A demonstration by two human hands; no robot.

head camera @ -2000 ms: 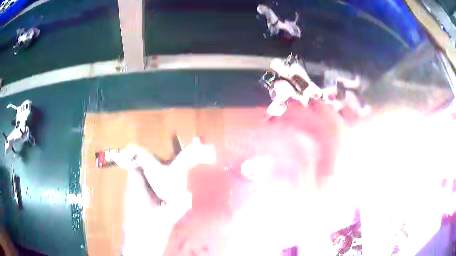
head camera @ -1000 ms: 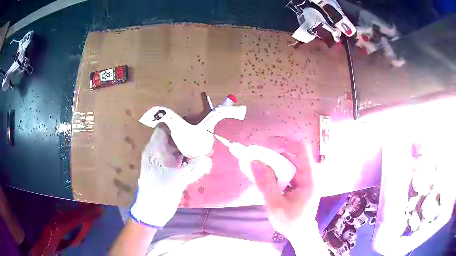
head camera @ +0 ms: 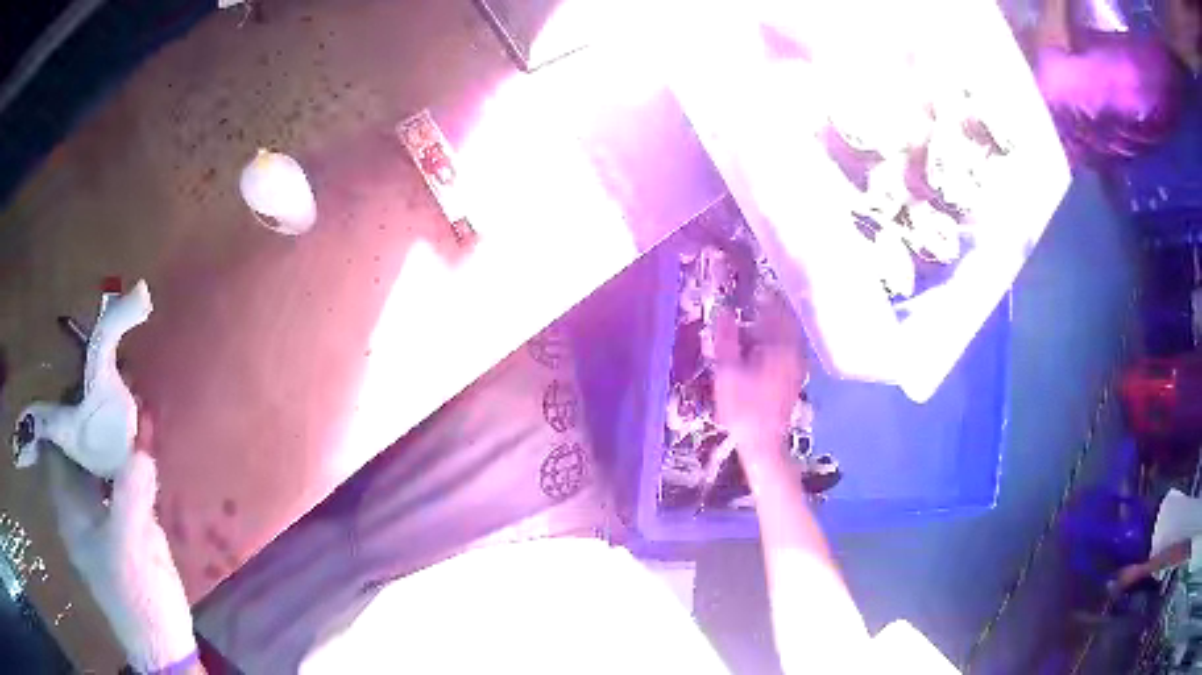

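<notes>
My left hand (head camera: 125, 554), in a white glove, is at the far left, closed around a white curved motorcycle body (head camera: 99, 419). A dark bit and a small red-tipped piece show by its upper end. My bare right hand (head camera: 758, 382) is blurred and reaches down into the blue parts bin (head camera: 910, 455), among dark and silver-white parts (head camera: 699, 442). Its fingertips are lost among the parts, so I cannot tell if it holds one. The white glue bottle (head camera: 280, 195) lies on the cardboard (head camera: 264, 382).
A bright, overexposed white tray (head camera: 857, 323) of pale parts stands over the blue bin's upper part. A small flat gold-tan and red tool (head camera: 436, 174) lies on the cardboard. My lap is below its edge. At the far right are red and blue objects and part of another person.
The view has swung right. My right hand has let go of the glue bottle, now on the cardboard, and moved into the blue bin. My left hand still holds the white body.
</notes>
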